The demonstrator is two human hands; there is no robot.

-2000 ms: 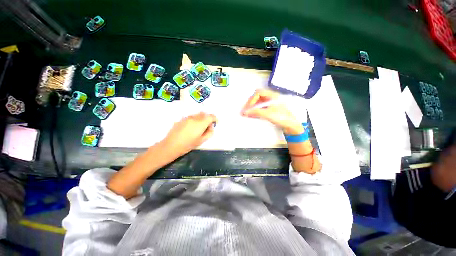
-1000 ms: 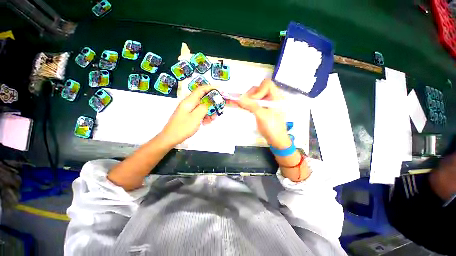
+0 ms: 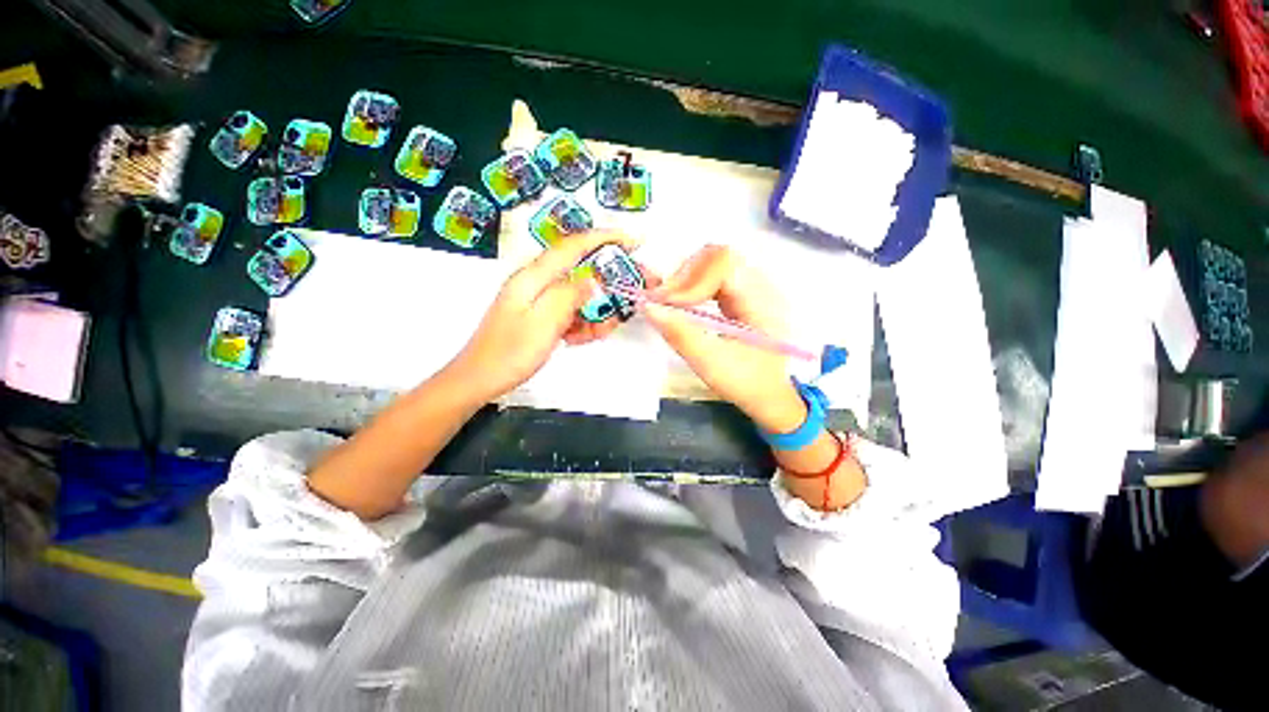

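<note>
My left hand [image 3: 526,317] holds an open electronic unit [image 3: 610,282] with a teal rim, tilted up above the white paper sheets [image 3: 376,309]. My right hand [image 3: 724,323] grips a slim pink hand tool [image 3: 745,334] with a blue far end. The tool's near tip is at the face of the unit; my fingers partly hide the contact. No separate white piece can be made out at the tip. More open units [image 3: 390,213] lie above and left of my hands. A blue parts bin [image 3: 930,188] with a heap of white pieces [image 3: 852,170] stands at upper right.
Long white strips [image 3: 946,362] lie right of the bin, with more sheets [image 3: 1092,362] farther right. A gridlike cluster of small parts [image 3: 1225,295] is at far right. Thin tan sticks [image 3: 142,160] and a pink-white block [image 3: 45,348] are at far left. Another person's dark sleeve [image 3: 1162,570] shows lower right.
Since two seconds ago, my hands have come together, with the unit now visible in my left. Over the last second, the tool's blue end has come into view and the white patch on the unit no longer shows.
</note>
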